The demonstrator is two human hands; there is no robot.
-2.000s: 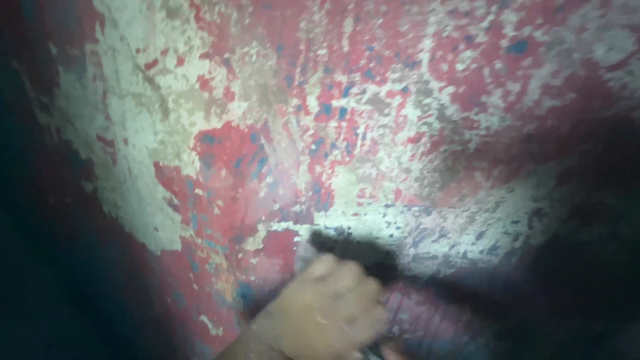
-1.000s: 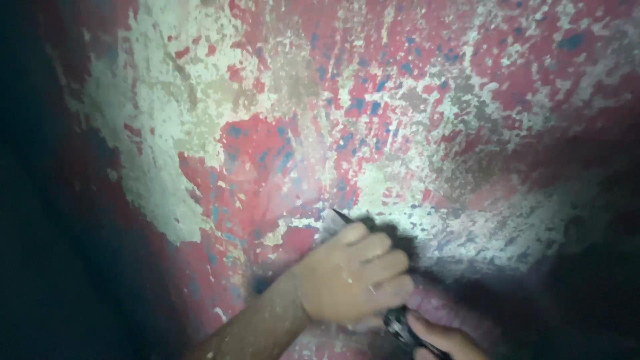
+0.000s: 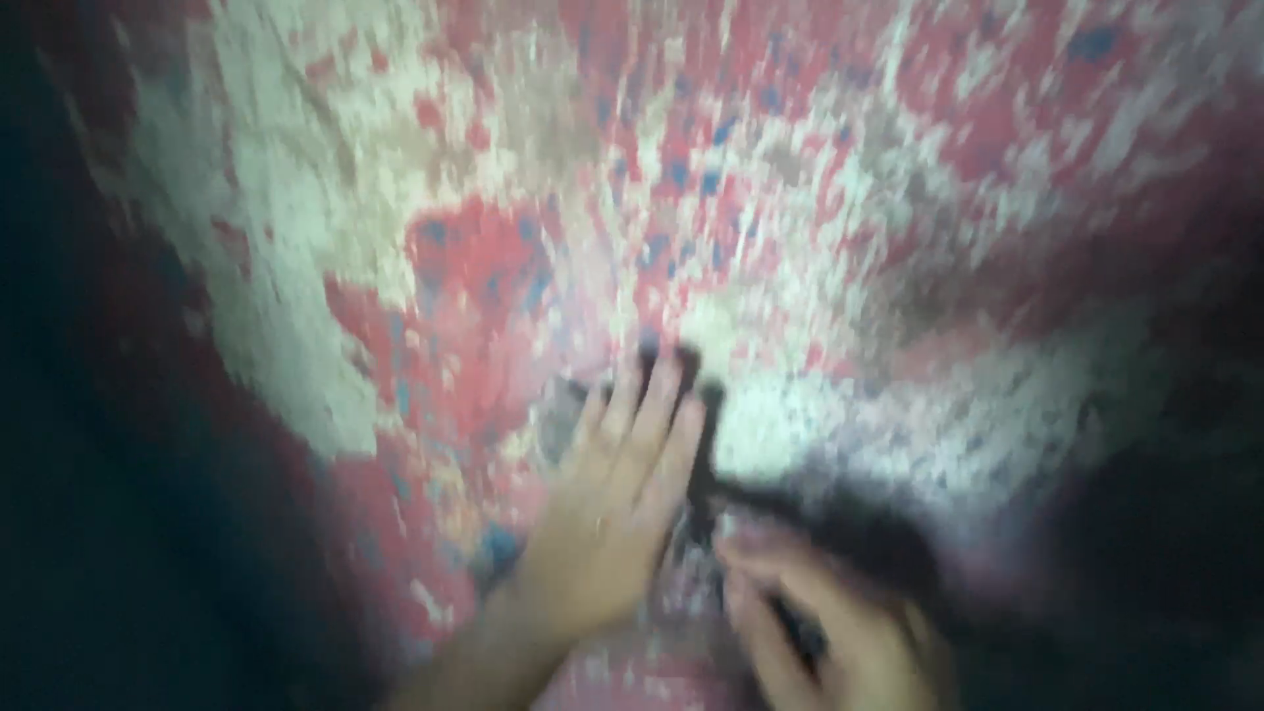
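A surface of worn red paint (image 3: 474,336), with pale and blue patches, fills the view. My left hand (image 3: 622,484) lies over its lower middle, fingers nearly straight and slightly spread, and holds nothing visible. Just to the lower right, my blurred right hand (image 3: 829,622) is curled around a dark-handled tool (image 3: 805,632). Most of that tool is hidden by the fingers, and its working end cannot be made out. A small grey patch (image 3: 561,420) shows beside the left fingertips; whether it is bare surface or a separate piece is unclear.
Large pale areas (image 3: 296,257) of flaked paint spread over the upper left. A bright, speckled pale band (image 3: 790,425) runs right of the left hand. Dark shadow covers the far left and lower right, and the hands cast shadows on the surface.
My left hand has gone from curled fingers, bent near the dark tool, to straightened fingers over the surface. The right hand, partly seen at the bottom edge one second ago, now shows more fully.
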